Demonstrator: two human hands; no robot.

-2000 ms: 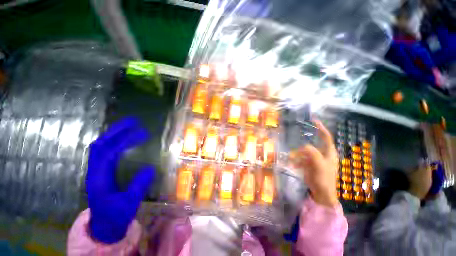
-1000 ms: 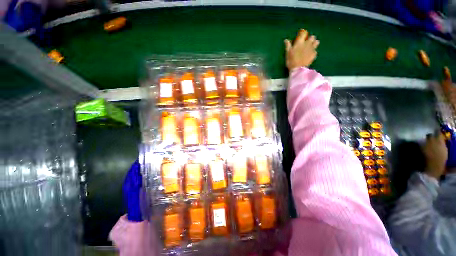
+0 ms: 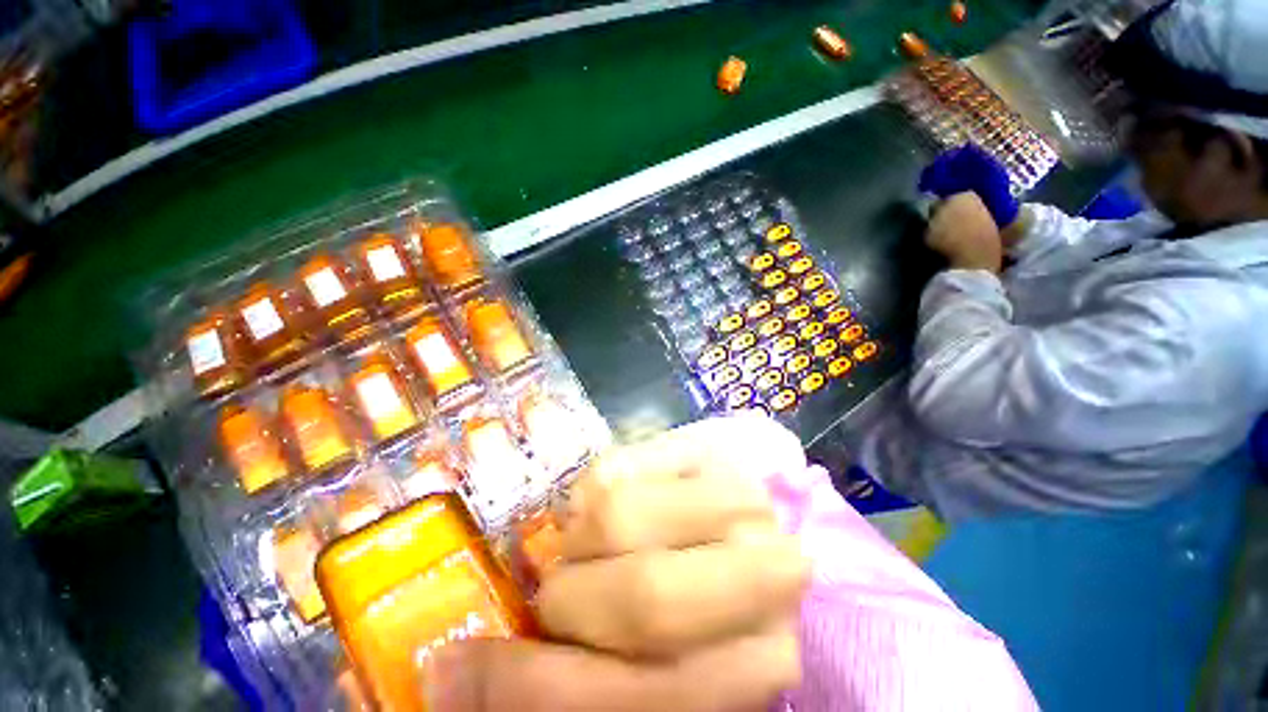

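Observation:
A glossy orange unit (image 3: pixel 417 591) with faint lettering is held close to the camera in my bare right hand (image 3: pixel 654 584), in front of the tray's lower right part. The clear blister tray (image 3: pixel 195 515) lies tilted in view, with rows of orange units in its pockets, some with white labels. My left hand (image 3: pixel 230 654), in a blue glove, shows only as a sliver at the tray's lower left edge; its fingers are hidden.
A small-pocket tray (image 3: pixel 668 285) with upright units lies to the right. A green box (image 3: pixel 84 487) is at left. Loose units lie on the green belt (image 3: pixel 556 104). A blue bin (image 3: pixel 223 56) is beyond it. A person in white works at right, near another tray (image 3: pixel 973 111).
My right hand has come back from the belt and now holds an orange unit near the camera. The view has turned to the right, bringing the neighbouring person into sight.

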